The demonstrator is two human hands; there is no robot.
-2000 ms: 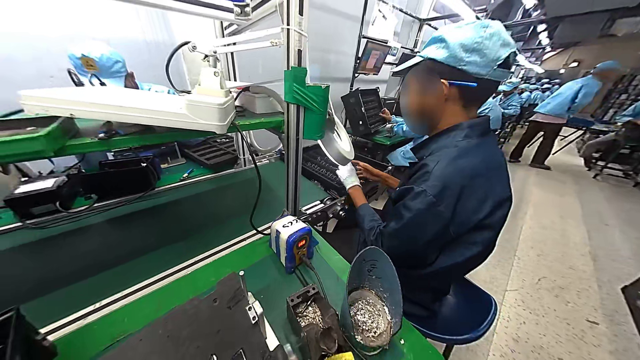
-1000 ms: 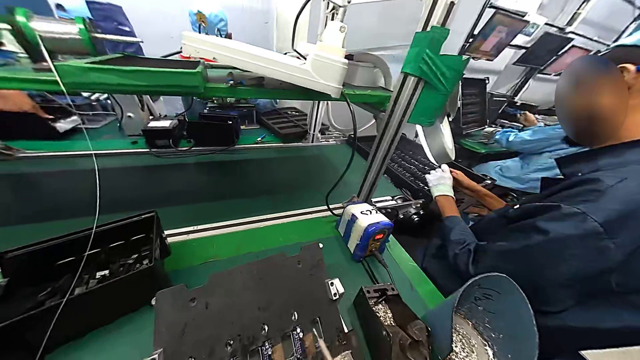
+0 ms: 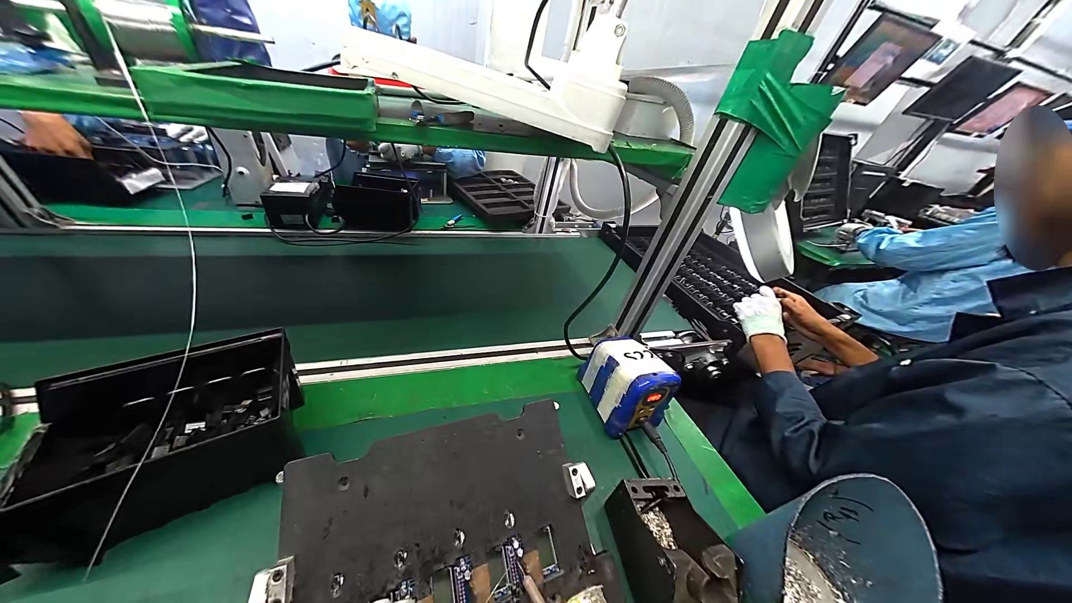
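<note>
A flat black fixture plate (image 3: pixel 427 486) lies on the green bench, with small blue circuit boards (image 3: pixel 462 578) in its lower openings. A slim brown-tipped tool, perhaps a soldering iron (image 3: pixel 532 590), points at the boards from the bottom edge. Beside it shows a pale yellowish patch, possibly a gloved fingertip of my right hand (image 3: pixel 589 595); its grip is cut off by the frame. My left hand is out of view. A silver metal block (image 3: pixel 579 480) sits at the plate's right edge, and another (image 3: pixel 272 581) at its lower left. Thin solder wire (image 3: pixel 192 276) hangs at left.
A black bin of dark parts (image 3: pixel 151 494) stands left. At right are a blue-and-white soldering station (image 3: pixel 630 385), a black box with metal shavings (image 3: pixel 662 536) and a blue-grey funnel-like container (image 3: pixel 871 536). A metal post (image 3: pixel 687 226) rises behind. A co-worker's gloved hand (image 3: pixel 760 314) is beyond.
The view has swung left since the earliest frame, bringing the black parts bin and hanging wire into sight. The co-worker's hands remain near the black tray.
</note>
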